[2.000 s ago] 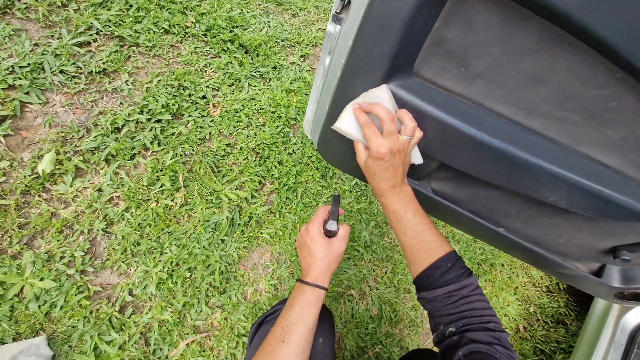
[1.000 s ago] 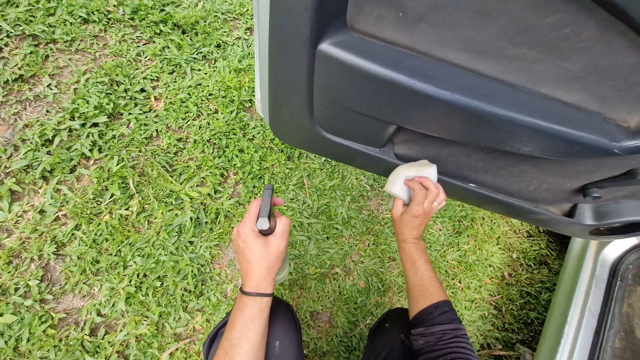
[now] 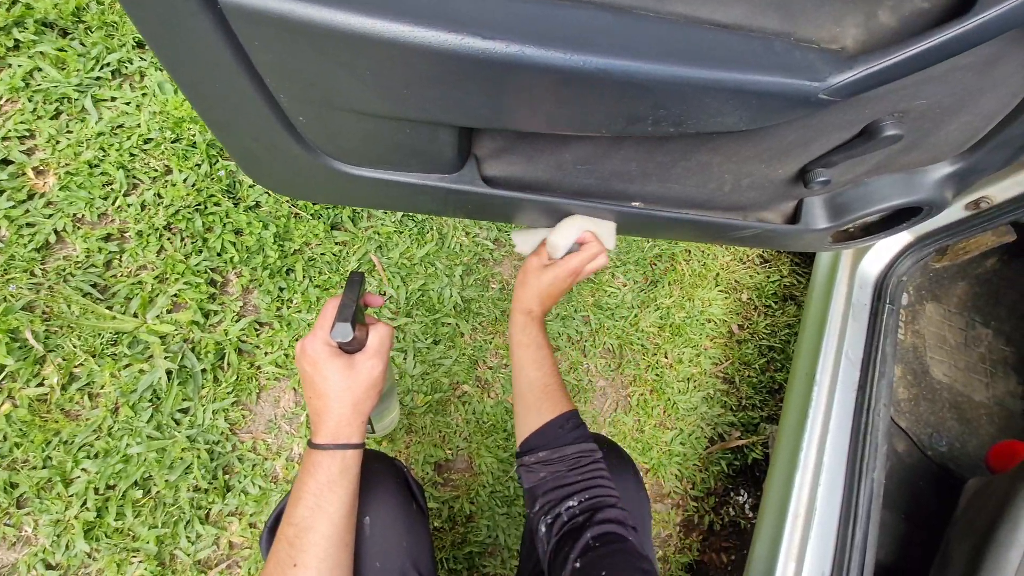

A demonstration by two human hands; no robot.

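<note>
My left hand (image 3: 344,360) grips a spray bottle by its neck, held over the grass; its black trigger head (image 3: 350,312) points up at me and part of the pale clear body (image 3: 385,408) shows below my fingers. My right hand (image 3: 556,272) holds a folded white cloth (image 3: 580,234) at the bottom edge of the dark plastic inner panel of a car door (image 3: 560,88). The cloth overlaps that edge in view; whether it presses on it cannot be told. Some of my right fingertips are hidden by the cloth.
A window crank (image 3: 856,152) and an oval opening (image 3: 878,225) are at the door panel's right. The metal door sill (image 3: 812,416) runs down the right side, with a dirty floor mat (image 3: 960,360) and a red object (image 3: 1004,456) beyond. Grass (image 3: 160,336) lies below the door.
My right hand has moved with the cloth from the panel's left corner along its lower edge to the right. The view has shifted right. My left hand still holds the spray bottle.
</note>
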